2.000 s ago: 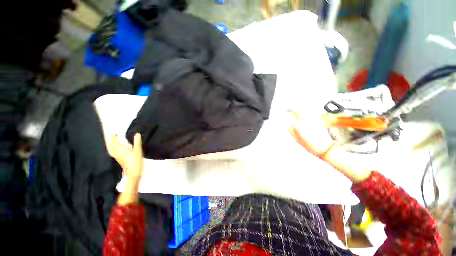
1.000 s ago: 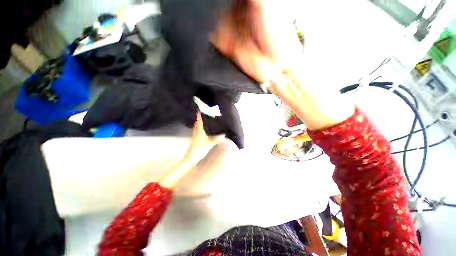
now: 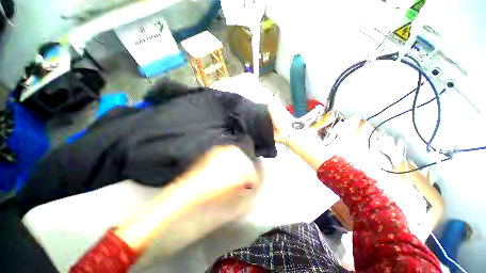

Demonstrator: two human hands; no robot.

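Note:
The dark garment (image 3: 176, 128) lies stretched from the left across the white padded board (image 3: 85, 213), its narrower end at the right. My right hand (image 3: 280, 123) is at that right end and appears to pinch its edge; glare hides the fingertips. My left hand (image 3: 232, 165) is blurred and overexposed over the board, at the garment's near edge; its fingers cannot be made out. An iron with an orange handle (image 3: 326, 121) rests to the right of my right hand, partly lost in glare.
Blue and black hoses (image 3: 438, 106) loop on the right wall. A wooden stool (image 3: 203, 45), a cardboard box (image 3: 269, 45) and a white-and-blue sign or bag (image 3: 152, 45) stand beyond the table. A blue crate (image 3: 24, 138) is at the far left. A checked apron (image 3: 288, 248) is at the near edge.
The garment, earlier bunched and then lifted by my right hand, now lies stretched out lengthwise. My right hand has come down to its right end. The view has turned towards the wall and floor beyond.

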